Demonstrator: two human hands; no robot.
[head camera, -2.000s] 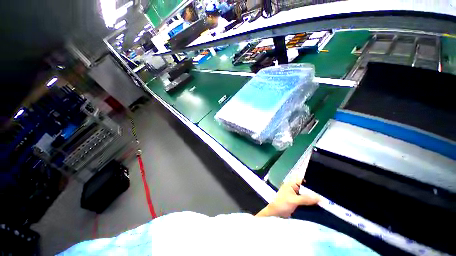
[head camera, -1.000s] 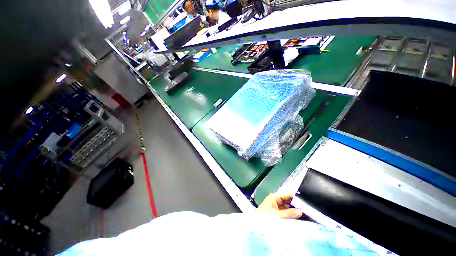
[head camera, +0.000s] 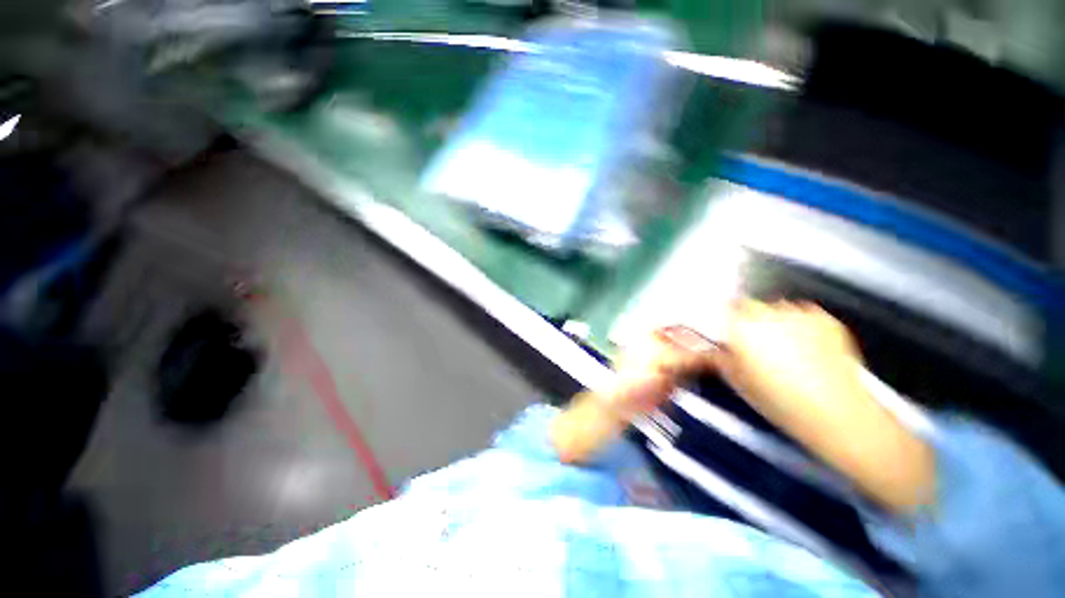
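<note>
The view is blurred. A shallow metal tray (head camera: 882, 251) with a pale silver inside lies at the right. A black liner sheet (head camera: 934, 350) covers its near part, partly hidden by my right hand and forearm. My left hand (head camera: 637, 386) is at the tray's near left corner. My right hand (head camera: 788, 356) reaches in from the right, over the liner's left end. The fingers of both hands meet or overlap there. Blur hides whether they pinch the liner or its pale edge strip.
A bubble-wrapped blue-white stack (head camera: 561, 129) sits on the green board left of the tray. A second black-lined tray with a blue front wall (head camera: 899, 216) lies behind. The conveyor's pale metal edge (head camera: 438, 263) runs diagonally. A black bin (head camera: 204, 368) stands on the floor.
My right hand has come into view and joined my left hand at the tray corner. More of my left hand and wrist shows. The view has tilted down, so the stack and trays appear higher.
</note>
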